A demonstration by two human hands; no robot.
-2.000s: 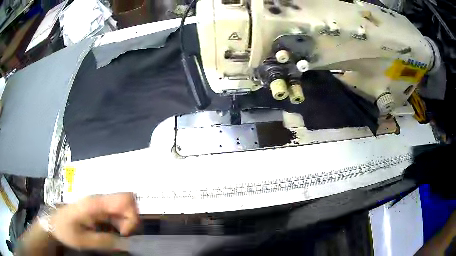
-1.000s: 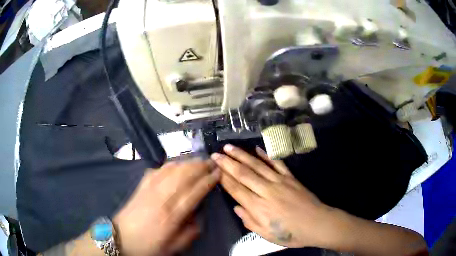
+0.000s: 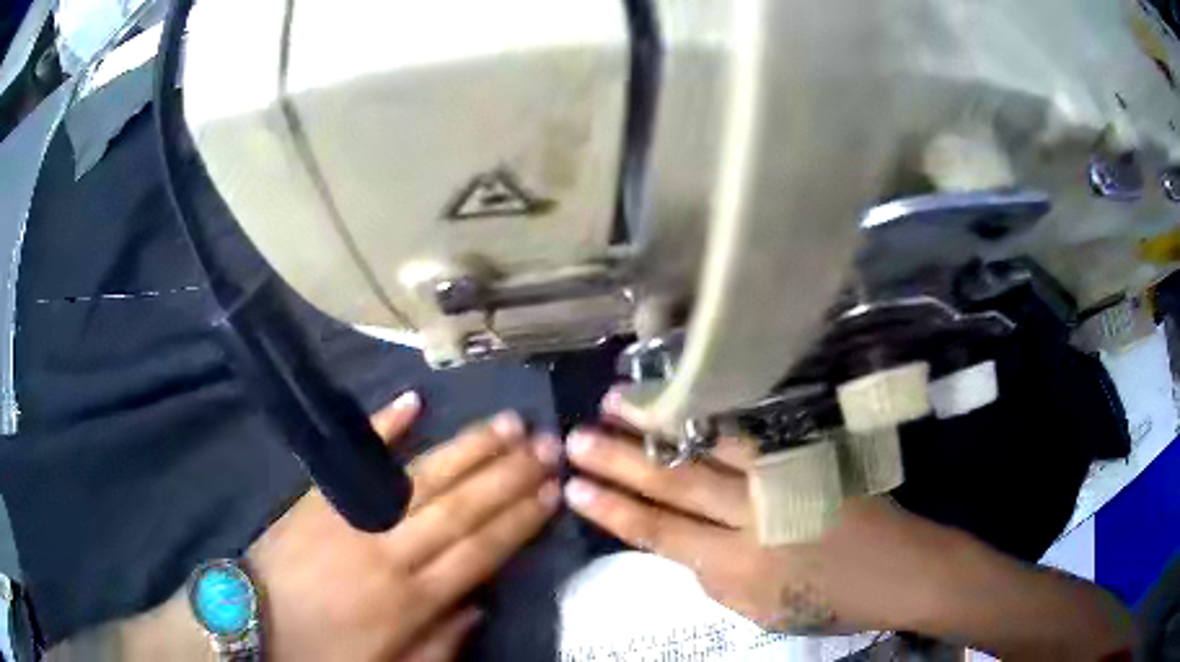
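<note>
A dark fabric panel (image 3: 117, 440) lies spread under the cream sewing machine head (image 3: 440, 155). More black fabric (image 3: 1022, 466) lies to the right. My left hand (image 3: 401, 556) rests flat on the dark panel, wearing a turquoise-faced watch or bracelet. My right hand (image 3: 738, 543) lies palm down, its fingertips on the black fabric close to my left fingertips at a line between layers. Neither hand visibly pinches the cloth. The needle and presser foot are hidden by the machine head, and its guard and knobs cover part of my right hand.
A black rod (image 3: 317, 433) on a thin cable hangs over my left hand. Cream ribbed knobs (image 3: 796, 491) hang low over my right hand. The white table (image 3: 634, 608) with printed markings shows at the front. Grey material lies at the far left edge, and something blue at the right.
First, my left hand was before the table and the panel lay behind the plate; then both hands were on the fabric. Now my left fingers lie flatter, and the machine head appears closer.
</note>
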